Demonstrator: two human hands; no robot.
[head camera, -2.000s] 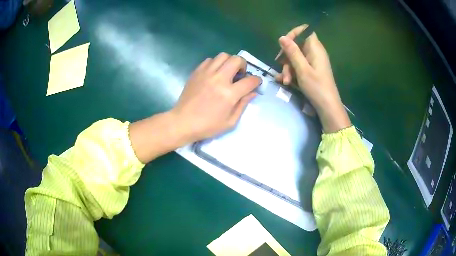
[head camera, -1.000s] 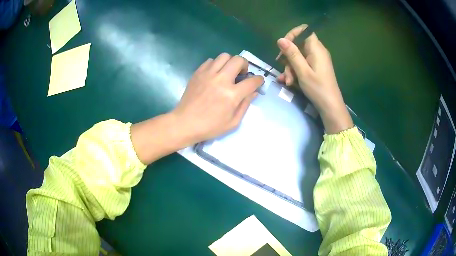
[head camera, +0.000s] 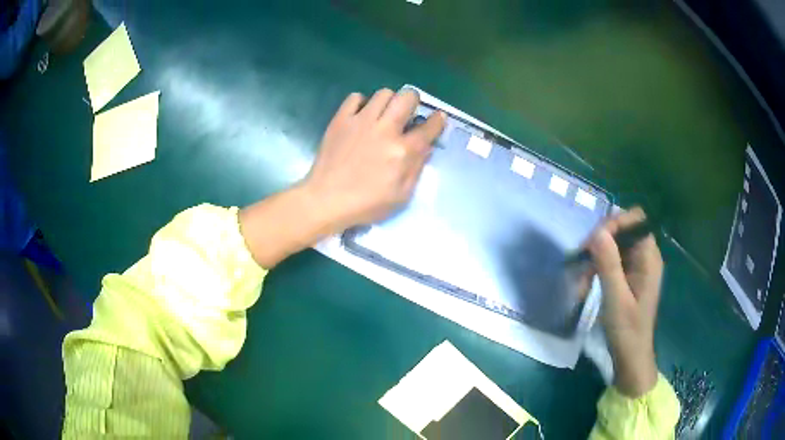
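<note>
A dark grey tablet back cover (head camera: 456, 232) lies slanted on a white backing sheet (head camera: 551, 351), glaring white in its middle. Several small white adhesive pads (head camera: 522, 166) sit in a row along its far edge. My left hand (head camera: 370, 159) rests on the cover's far left corner, fingers bent; what lies under the fingertips is hidden. My right hand (head camera: 627, 275), slightly blurred, is at the cover's right end and holds black tweezers (head camera: 633, 234), their tip pointing left over the cover.
Two pale-yellow liner cards (head camera: 125, 137) lie at left. A white card with a black rectangle (head camera: 430, 387) lies at the near edge. Dark slivers (head camera: 691, 395) and a blue-rimmed tray (head camera: 747, 391) are at lower right. Another cover (head camera: 751, 245) lies at right. A person's hand shows top left.
My right hand has moved from the cover's far edge down and right to its right end, with the tweezers, uncovering the row of pads. My left hand stays at the corner.
</note>
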